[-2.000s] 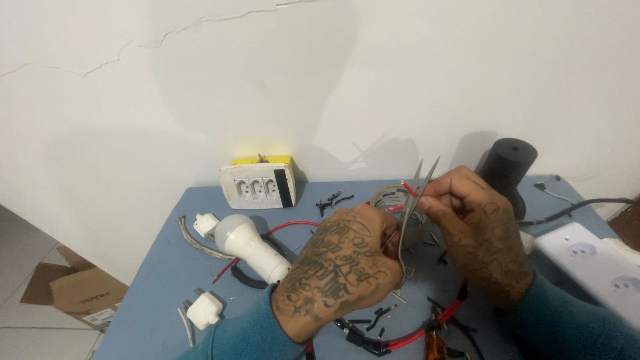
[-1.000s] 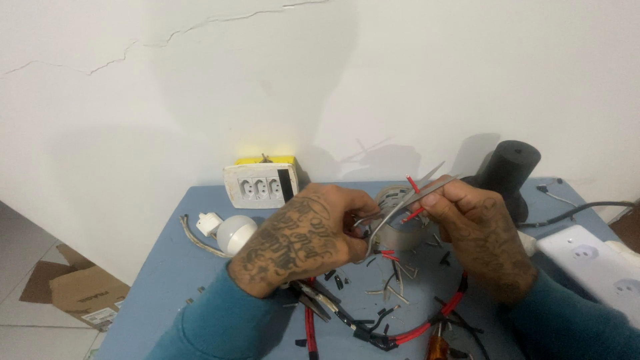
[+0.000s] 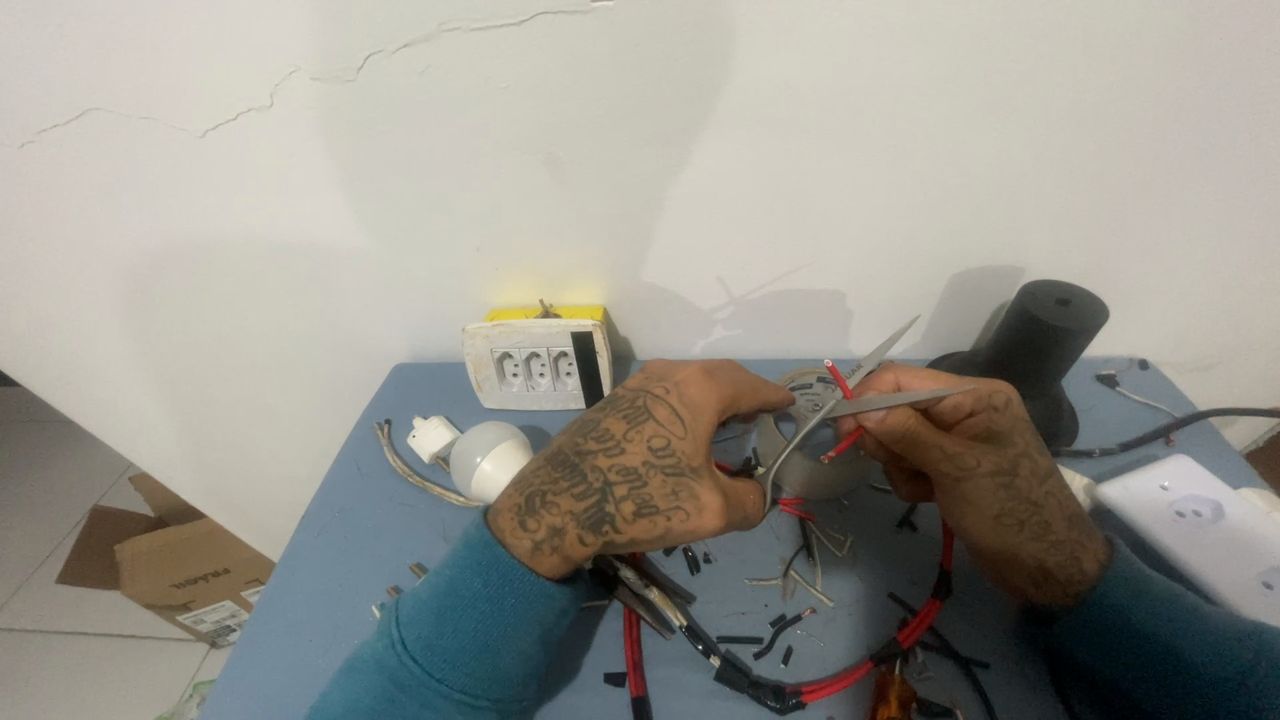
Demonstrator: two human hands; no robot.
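Observation:
My left hand is shut on the handles of metal scissors, whose blades stand apart and point up to the right. A short red wire piece lies between the blades, with a second red end just below them. The fingers of my right hand pinch the red wire beside the blades; how much they hold is partly hidden. Behind the scissors is a grey ring-shaped roll. Below my hands, a red and black taped cable curves over the blue table.
A socket plate on a yellow box leans at the wall. A light bulb and white plug are at left. A black cylindrical object and white socket panel are at right. Wire scraps litter the table; a cardboard box sits on the floor.
The scissors have tilted from nearly upright to pointing right, and their blades are farther apart than one second ago. My left hand has shifted, and the red wire ends have turned.

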